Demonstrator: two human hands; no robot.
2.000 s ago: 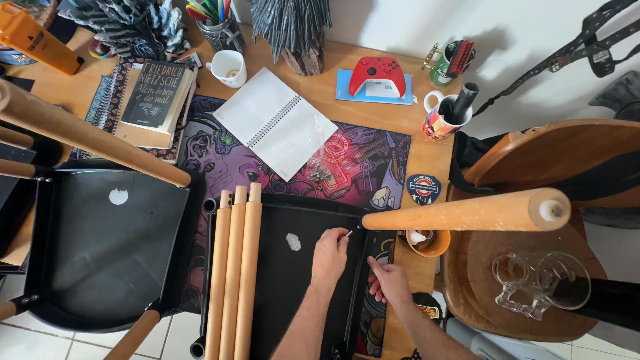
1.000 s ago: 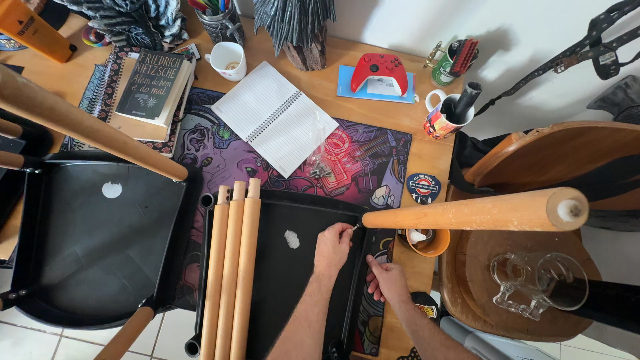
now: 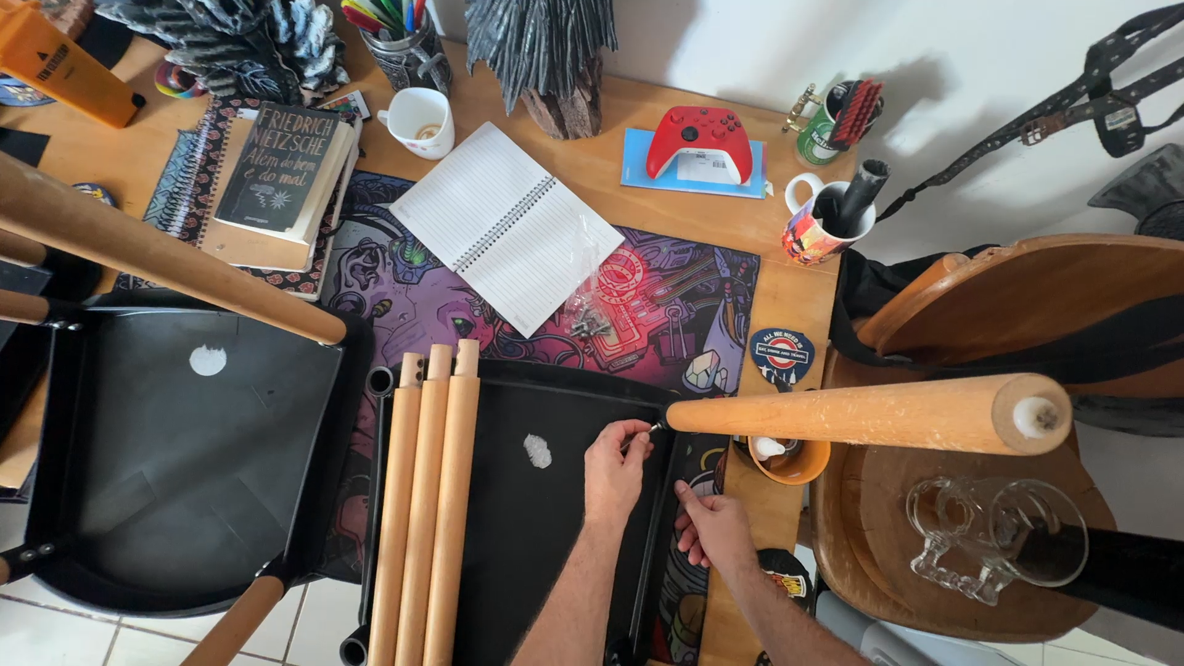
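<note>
An upturned black plastic seat (image 3: 532, 546) lies on the desk, with several loose wooden legs (image 3: 421, 499) resting along its left side. One wooden leg (image 3: 860, 412) is seated in its upper right corner and points right. Beside that corner, my left hand (image 3: 618, 467) pinches a small metal piece, perhaps a screw or a hex key, between thumb and fingers. My right hand (image 3: 710, 523) is just right of the seat's edge, fingers partly curled; whether it holds anything cannot be seen. A plastic bag of small metal hardware (image 3: 590, 319) lies by the open spiral notebook (image 3: 507, 227).
Another black seat (image 3: 203, 444) with wooden legs fitted stands at left. An orange bowl (image 3: 803, 462) sits under the protruding leg. At right, a wooden chair (image 3: 869, 536) bears a glass mug (image 3: 1036, 532). Mugs, books and a red game controller (image 3: 700, 143) line the desk's back.
My left hand has shifted its fingers slightly at the leg's corner. My right hand stays by the seat's edge, and the legs lie as before.
</note>
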